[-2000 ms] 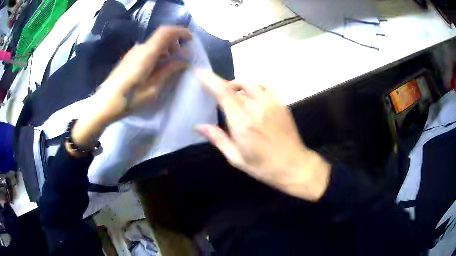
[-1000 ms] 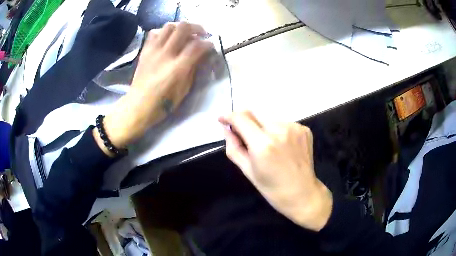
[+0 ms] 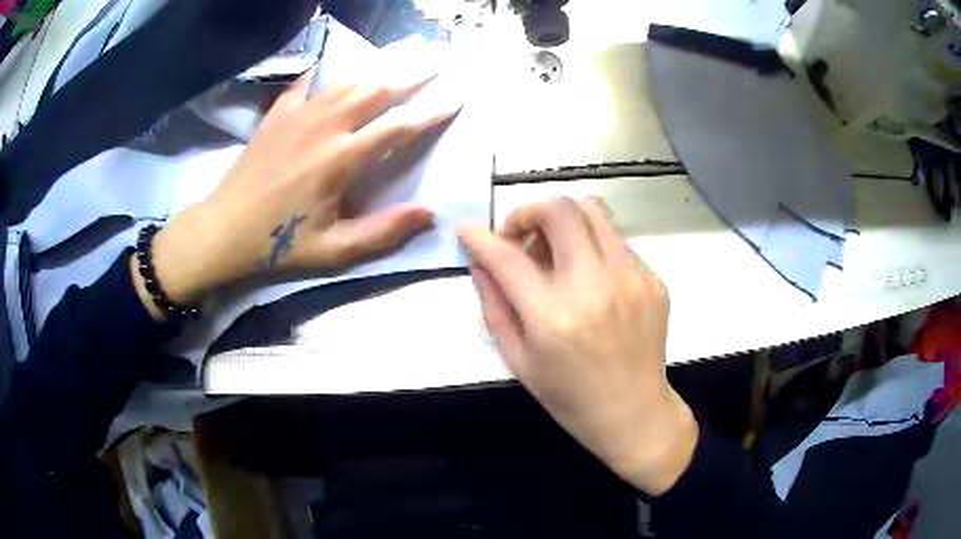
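Note:
The pale grey-white garment body [image 3: 422, 237] lies on the machine table, its right edge running straight down left of centre. My left hand [image 3: 327, 174] lies flat on it with the fingers spread, a dark bead bracelet at the wrist. My right hand [image 3: 574, 305] pinches the lower right corner of the fabric between thumb and forefinger; the fingertips partly hide the corner. A long dark fabric strip [image 3: 158, 79] lies across the garment at upper left. The presser foot and needle area [image 3: 545, 26] is at top centre, beyond the fabric.
Stacked grey curved pieces [image 3: 748, 147] with a dark top edge lie right of the needle. The pale sewing machine head [image 3: 880, 63] stands at top right. The table's front edge [image 3: 443, 381] curves below my hands. A bundle of cut pieces [image 3: 864, 432] is at lower right.
The view has turned and shifted, bringing the needle area and machine head into the picture. My left hand has opened and spread over the fabric. My right hand stays at the fabric's corner.

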